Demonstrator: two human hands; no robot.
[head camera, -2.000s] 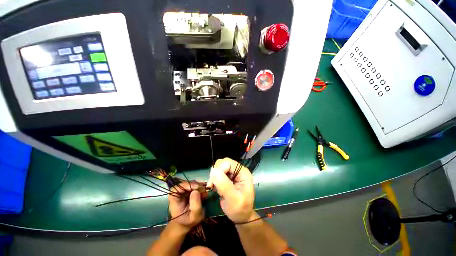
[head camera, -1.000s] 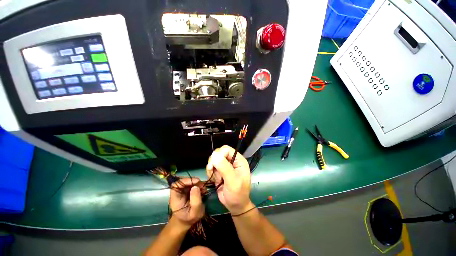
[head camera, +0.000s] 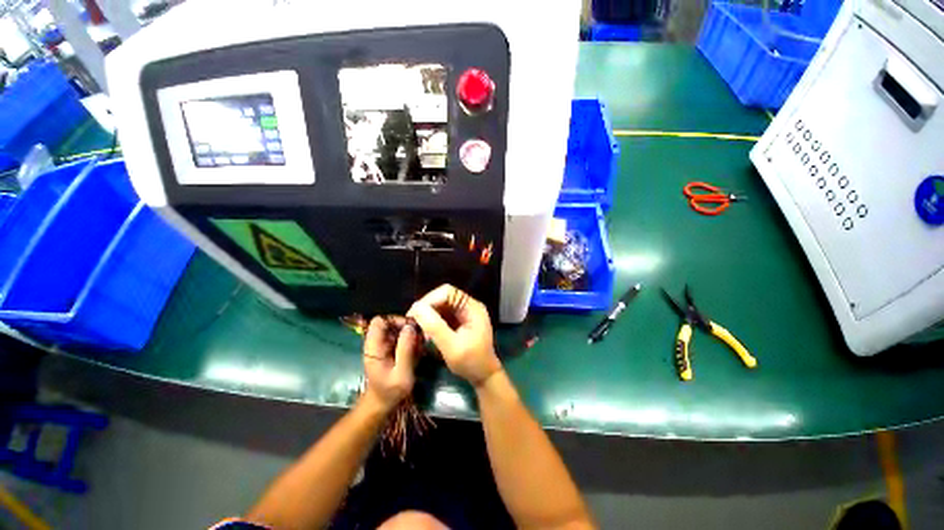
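Note:
My right hand (head camera: 455, 329) is pinched on thin black wires in front of the black machine front (head camera: 352, 280). One wire (head camera: 417, 271) runs up from the fingers to the small feed slot (head camera: 416, 236). Orange-red tips (head camera: 485, 252) stand fanned above this hand. My left hand (head camera: 391, 357) is beside it, almost touching, closed around a wire bundle (head camera: 407, 422) whose reddish ends hang below over my lap. More wire ends, yellowish, show left of the left hand. Where the wires pass between the fingers is hidden.
Blue bins (head camera: 88, 259) stand left; a small blue bin (head camera: 574, 271) holding small parts stands right of the machine. A pen (head camera: 615, 314), open pliers (head camera: 707, 333) and orange-handled snips (head camera: 712, 198) lie on the green bench (head camera: 497, 399). A second white machine (head camera: 828, 176) stands right.
The view has pulled back and shifted, so the machine looks smaller and more bins show. Both hands stay close together below the slot, holding wires. The orange-red tips remain above the right hand.

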